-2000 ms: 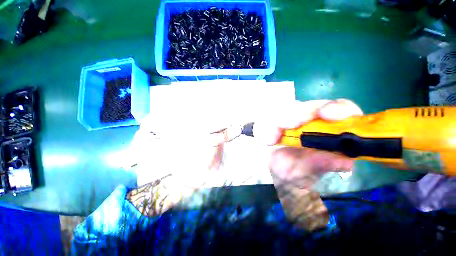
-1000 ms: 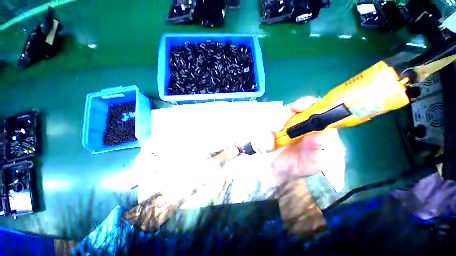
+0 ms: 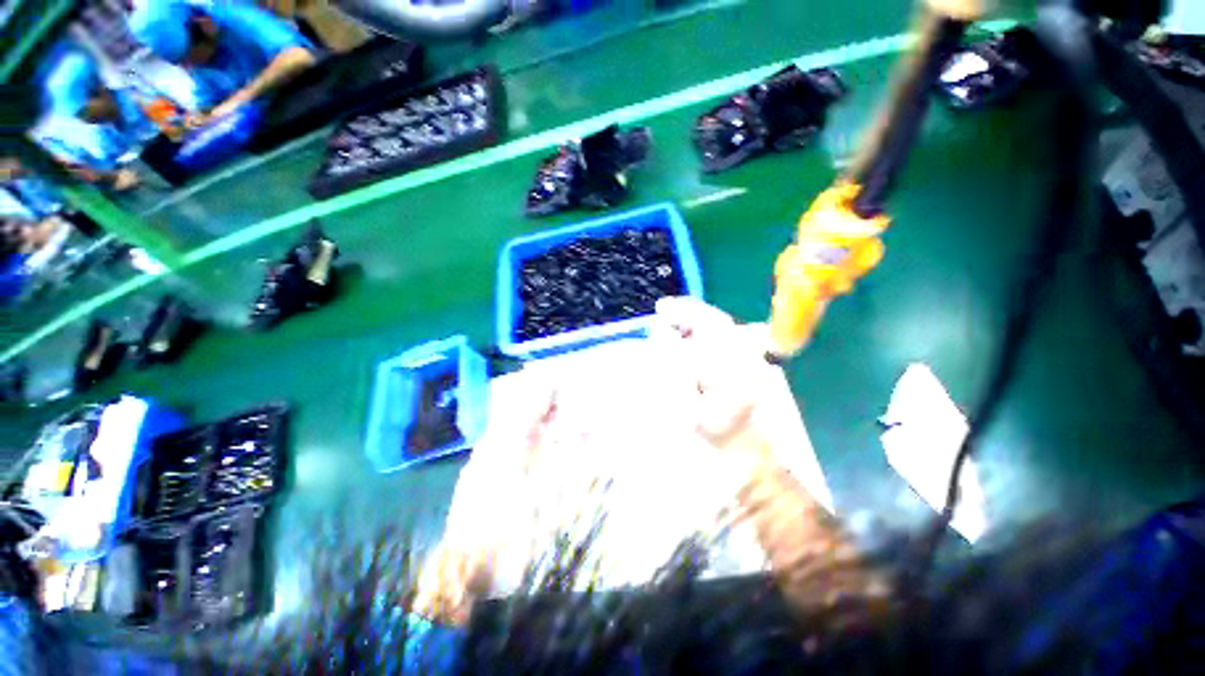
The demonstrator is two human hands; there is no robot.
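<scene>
My right hand [image 3: 724,396] is over the right part of the white mat [image 3: 621,495], off the driver; glare hides whether it holds anything. My left hand [image 3: 539,420] is washed out by glare at the mat's left part; its grip cannot be told. The yellow-orange electric screwdriver [image 3: 822,268] hangs upright, tip down, just beyond and right of my right hand. The large blue bin [image 3: 506,293] of black parts stands behind the mat. The small blue bin [image 3: 389,420] with tiny dark screws stands at its left.
Black open housings [image 3: 212,469] lie at left beside a blue tote [image 3: 116,462]. More housings [image 3: 582,172] stand along the far side. A black parts tray [image 3: 410,130] and people in light blue [image 3: 212,66] are beyond. A white scrap [image 3: 932,442] and black cord [image 3: 1018,330] are at right.
My right hand has let go of the screwdriver, which now hangs upright beyond it. The view has turned, showing more of the left and far side.
</scene>
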